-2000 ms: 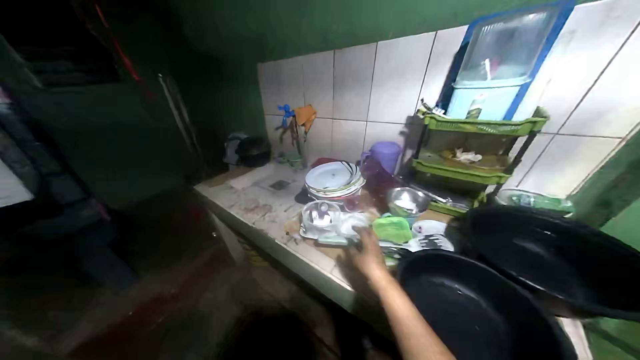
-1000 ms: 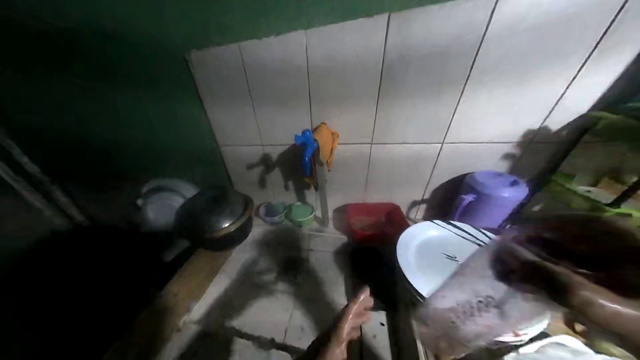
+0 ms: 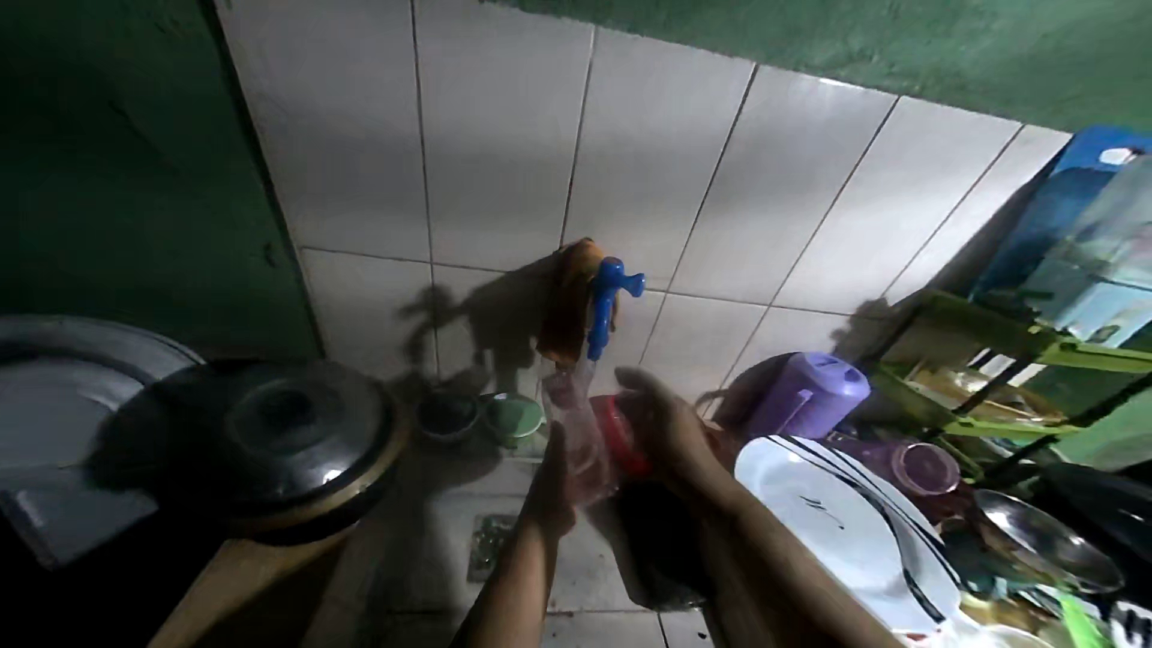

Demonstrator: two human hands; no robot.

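Below the blue plastic faucet (image 3: 605, 306) on the tiled wall, a clear plastic container (image 3: 580, 445) stands tilted in my left hand (image 3: 551, 495), its upper end close under the spout. My right hand (image 3: 661, 418) is just right of the container, beside a red plastic container (image 3: 621, 436); whether it grips either one is unclear. An orange-brown cloth (image 3: 569, 306) hangs by the faucet. The tiled sink floor (image 3: 576, 576) with its drain (image 3: 490, 544) lies beneath my hands.
A lidded dark pot (image 3: 288, 432) stands left, near small bowls (image 3: 513, 417). To the right are white plates with black lines (image 3: 837, 522), a purple pitcher (image 3: 814, 396), a pink cup (image 3: 925, 468), a metal bowl (image 3: 1044, 540) and a green rack (image 3: 981, 423).
My hands have come together under the faucet. A second ago the right hand was over at the plates, holding a translucent item. The view has turned and moved nearer the faucet.
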